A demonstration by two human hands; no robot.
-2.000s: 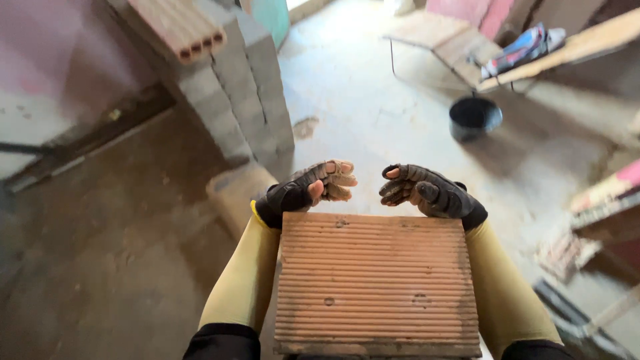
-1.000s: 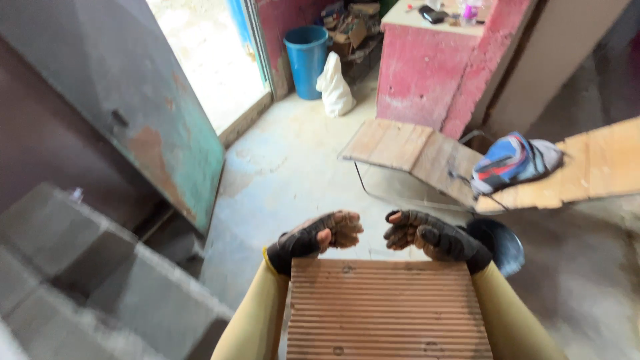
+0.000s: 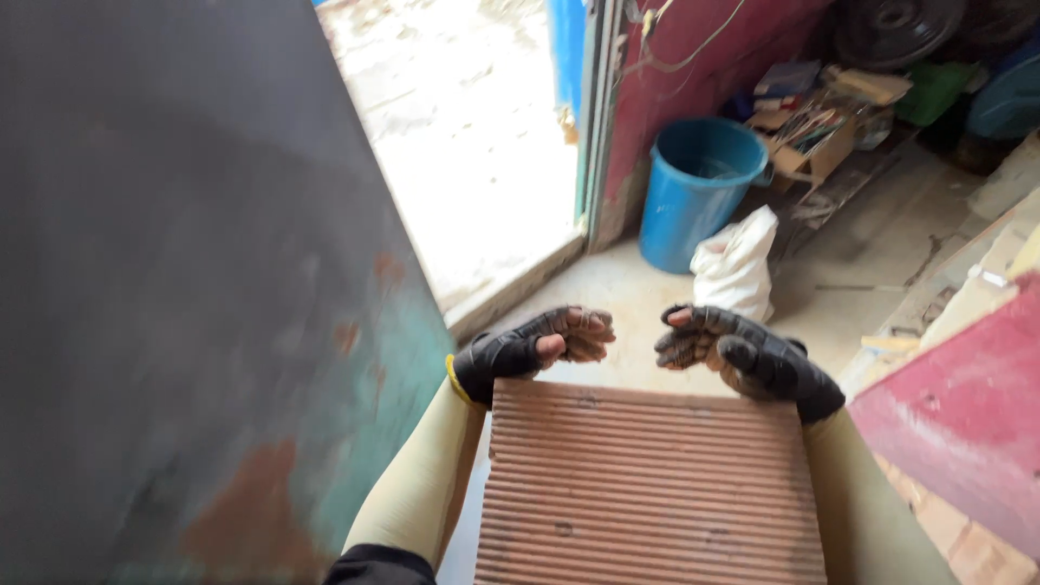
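Observation:
A ribbed, reddish clay hollow block (image 3: 650,487) lies across my forearms, its far edge just behind my wrists. My left hand (image 3: 540,345), in a worn black glove with bare fingertips and a yellow cuff edge, extends past the block's far left corner. At the far right corner is my right hand (image 3: 731,353), also in a black glove. Both hands have their fingers curved inward toward each other, with a gap between them and nothing gripped in the fingers. The block's near edge is cut off by the frame.
A dark metal door (image 3: 203,244) with rust and green patches stands at left, beside a bright doorway with a raised sill (image 3: 520,284). Ahead are a blue plastic bin (image 3: 691,211), a white sack (image 3: 735,268) and a cardboard box of scraps (image 3: 821,150). A pink counter (image 3: 967,406) is at right.
The view has swung strongly toward the doorway; the gray blocks, seen at left before, have left the frame. The clay block stays on my forearms, and my hands keep nearly the same pose.

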